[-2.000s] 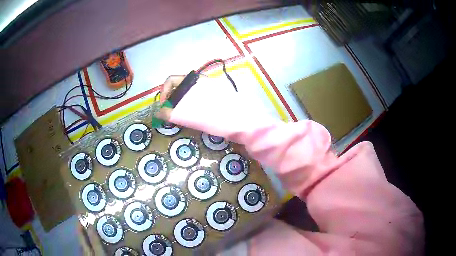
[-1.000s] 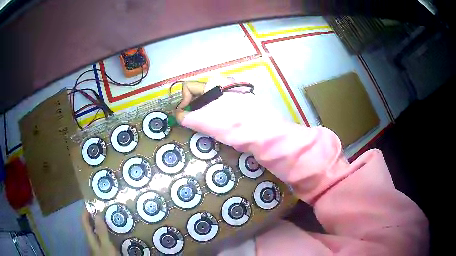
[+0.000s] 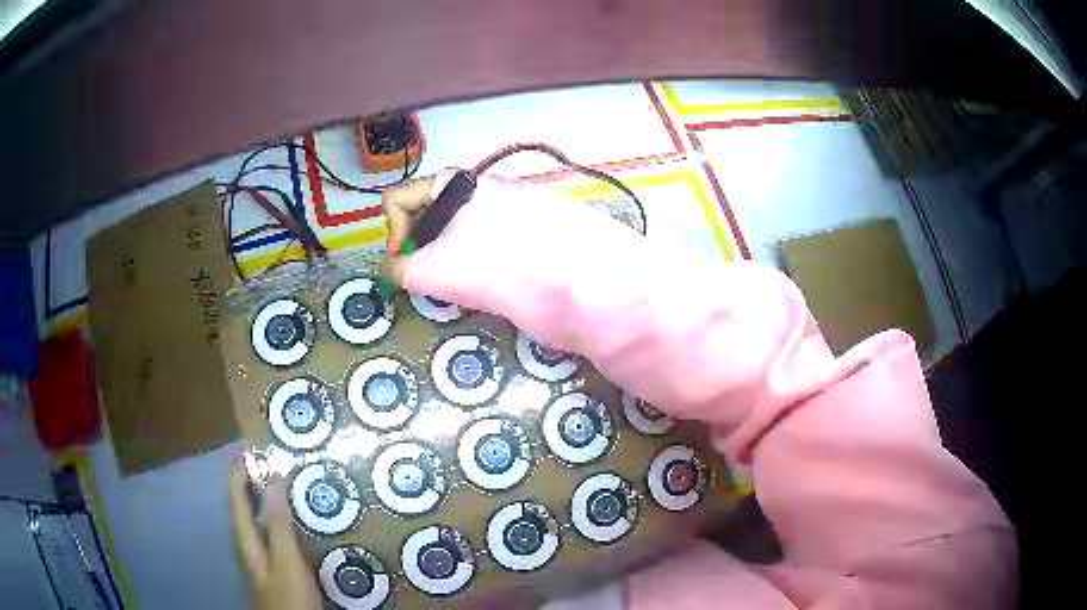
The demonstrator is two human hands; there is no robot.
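Note:
A tray (image 3: 348, 353) of round components lies in front of me, with white rings around dark centres under shiny clear plastic. My right hand (image 3: 411, 226) holds a dark test probe (image 3: 442, 210) like a pen. Its green tip end is at the right edge of the second component (image 3: 360, 310) in the back row; exact contact cannot be told. My right hand and sleeve partly cover components at the back right. My left hand (image 3: 277, 551) is at the tray's left front edge, fingers against it, partly cut off by the picture's bottom.
An orange multimeter (image 3: 391, 141) stands beyond the tray, with thin leads (image 3: 272, 203) looping left of it. A marked cardboard piece (image 3: 161, 328) lies left, beside a red object (image 3: 64, 387) and a blue shape (image 3: 17, 312). A cardboard sheet (image 3: 861, 284) lies right.
The probe tip has moved left along the back row, from the fourth component to the third, then the second. My left hand shows more clearly. The whole view has shifted and turned.

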